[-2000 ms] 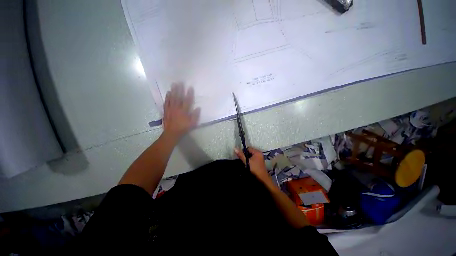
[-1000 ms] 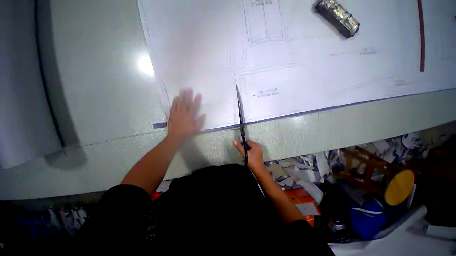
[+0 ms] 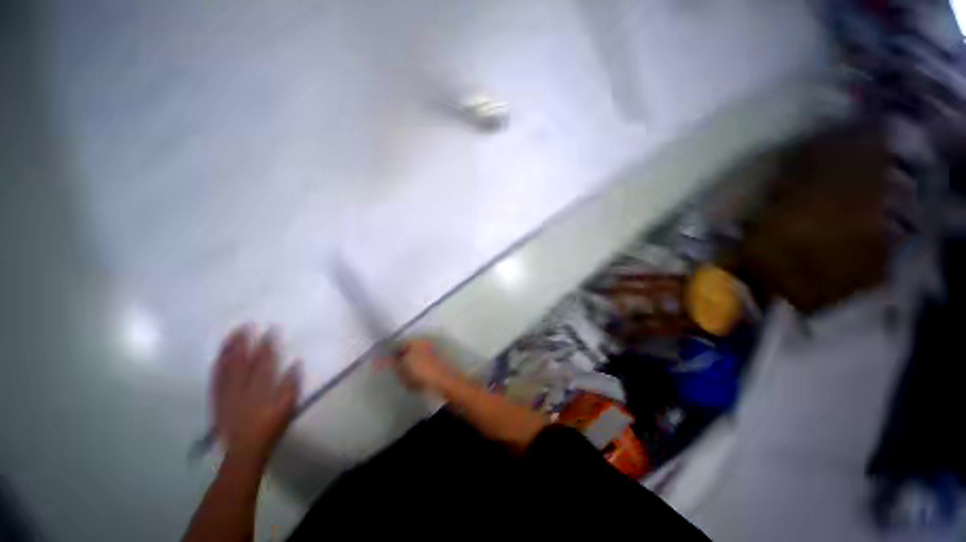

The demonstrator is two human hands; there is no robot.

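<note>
The frame is blurred by motion. The white marker paper (image 3: 286, 169) lies over a thin dark cloth edge along the table's near side. My left hand (image 3: 252, 392) lies palm down with fingers spread on the paper's near left corner. My right hand (image 3: 422, 365) is at the table's near edge, closed on the handles of the long fabric shears (image 3: 362, 302). The blades extend over the paper, pointing up and left. Whether they are parted cannot be told.
A blurred shiny weight (image 3: 484, 110) lies on the paper. The pale table edge (image 3: 551, 254) runs up to the right. Beyond it are scraps (image 3: 577, 333), a stool with a yellow top (image 3: 717, 300), an orange box (image 3: 625, 450), a blue bundle (image 3: 704, 373) and a large brown shape (image 3: 821, 228).
The view has swung to the right, so table and paper appear tilted and more floor shows. My left hand still rests at the paper's corner and my right hand still holds the shears.
</note>
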